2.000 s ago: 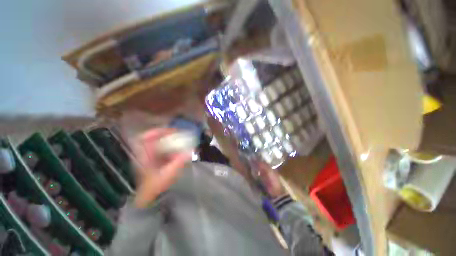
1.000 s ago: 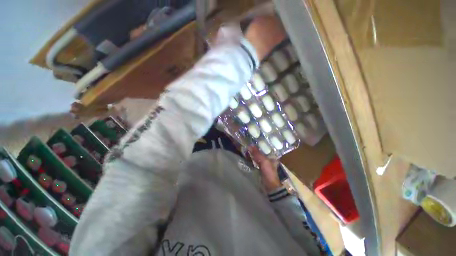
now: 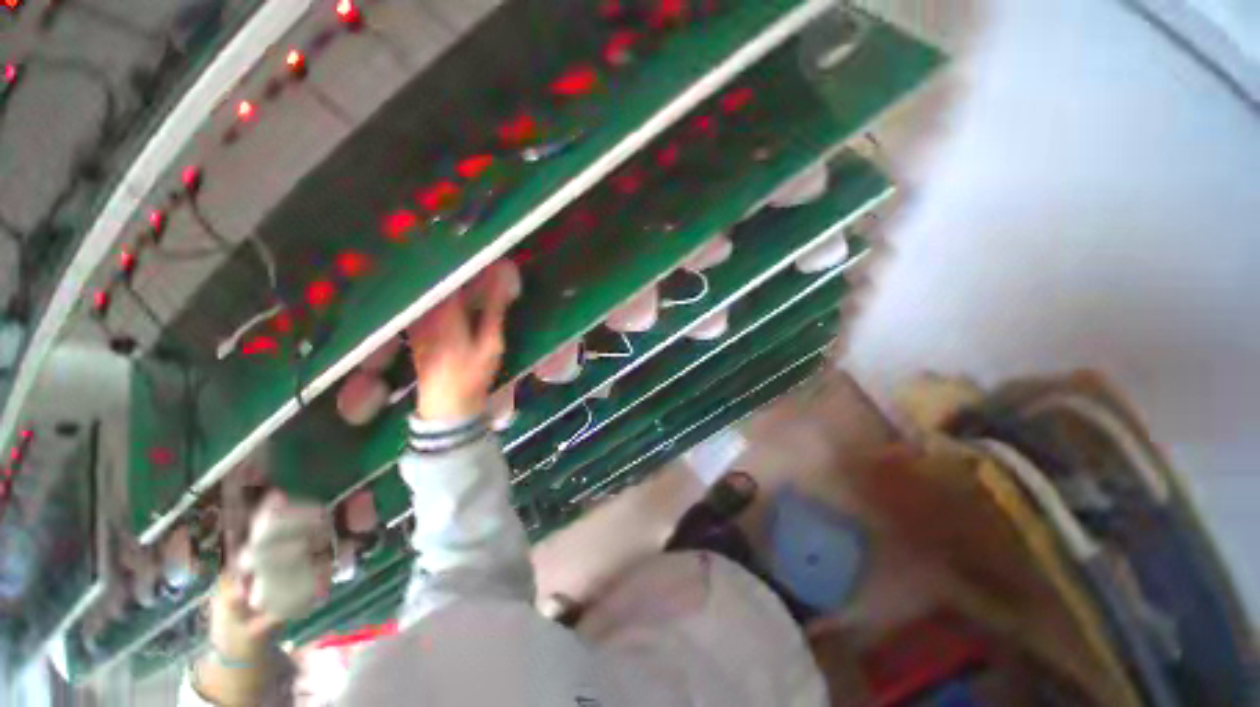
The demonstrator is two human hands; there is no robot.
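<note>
My right hand (image 3: 463, 339) reaches into a green rack shelf (image 3: 608, 283), its fingers around a pinkish rounded charging case (image 3: 498, 283) behind the shelf's pale front edge. Another charging case (image 3: 362, 398) sits just left of this hand. My left hand (image 3: 249, 615) is blurred at the lower left, holding one or more whitish charging cases (image 3: 286, 553); the exact number is unclear. More cases stand in rows on the lower shelves, some with thin white cables.
Red digits glow along the shelf, with red indicator lights and dark cables at upper left. A white wall (image 3: 1092, 207) is at right. Grey-framed equipment (image 3: 1105, 511) in cardboard is at lower right. A blue stool-like object (image 3: 813, 550) and something red (image 3: 926, 660) are below.
The view has swung from the trays to the rack. The blister tray that my right hand held is out of view. My right hand is now among the shelves, and my left hand holds whitish cases.
</note>
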